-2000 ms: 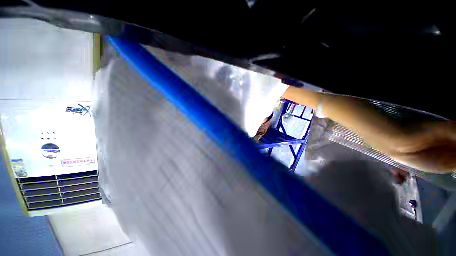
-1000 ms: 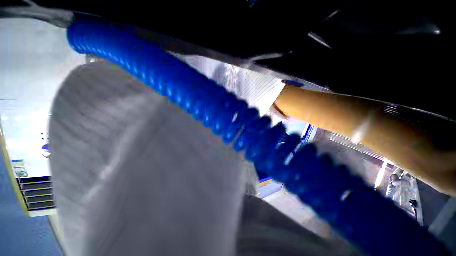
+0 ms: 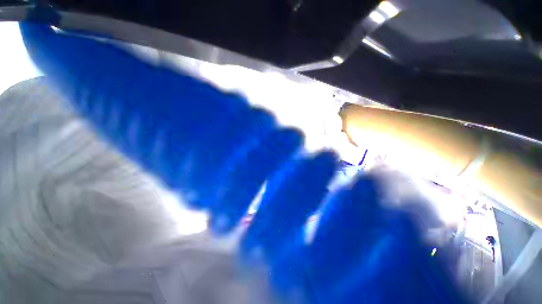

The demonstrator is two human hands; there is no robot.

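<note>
A thick blue coiled cord [image 3: 178, 124] lies very near the lens. It is blurred and runs from the upper left to the lower right, hiding much of the scene. Pale grey fabric, maybe a sleeve [image 3: 101, 208], fills the lower left behind the cord. A tan, skin-like long shape [image 3: 416, 136], maybe a bare forearm, reaches to the right edge. I cannot tell whose it is. I can make out neither my left hand nor my right hand, and no work piece shows.
A black, glossy shape [image 3: 238, 29] with bright reflections covers the top. The middle background is overexposed white. At the lower right, a pale surface with small unclear items [image 3: 478, 237] shows beside a grey-blue area [image 3: 511, 237].
The blue cord has come nearer and spread across the left and middle. The grey fabric has shifted left and down. The white wall unit is no longer visible, and the picture is brighter.
</note>
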